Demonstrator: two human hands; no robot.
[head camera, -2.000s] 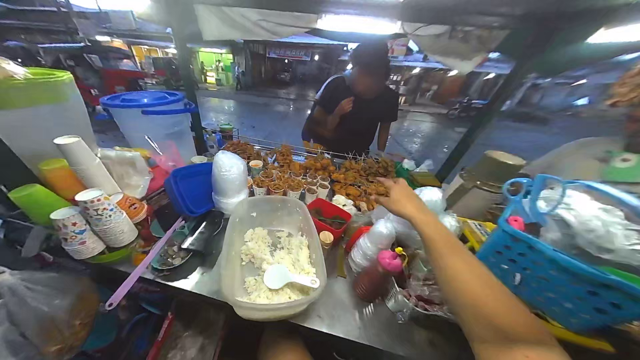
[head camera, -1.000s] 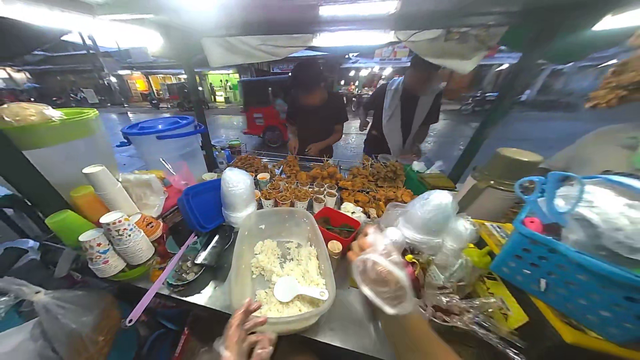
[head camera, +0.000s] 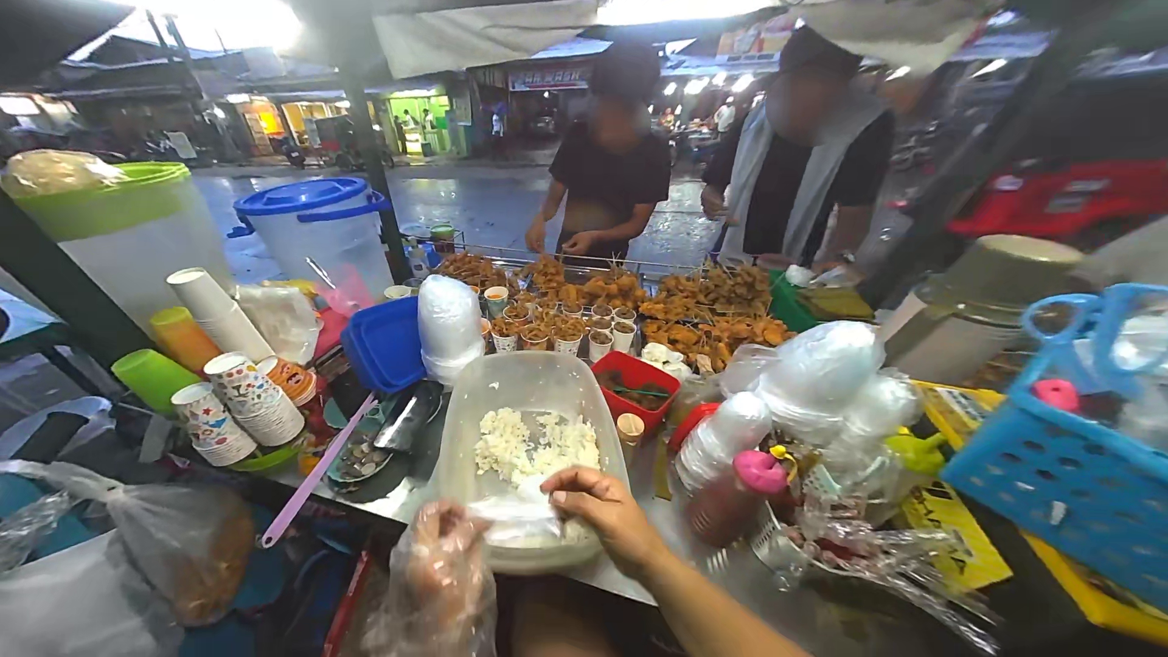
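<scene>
A translucent plastic tub holding white rice stands at the counter's front edge. My left hand, covered by a clear plastic bag or glove, and my bare right hand meet over the tub's near end. Between them they pinch a thin, clear plastic bag, which partly hides the white spoon in the rice. Behind the tub are stacked clear plastic cups, paper cups of fried food and a red container with dark contents. Fried skewered food is piled farther back.
Stacked patterned paper cups, a purple ladle and a plate of coins lie left. On the right are a pink-capped bottle, wrapped utensils and a blue basket. Two people stand across the counter.
My right hand has moved left to the tub, where both hands now hold thin clear plastic. Two seconds ago it reached toward the fried food. A second person has come into view across the counter.
</scene>
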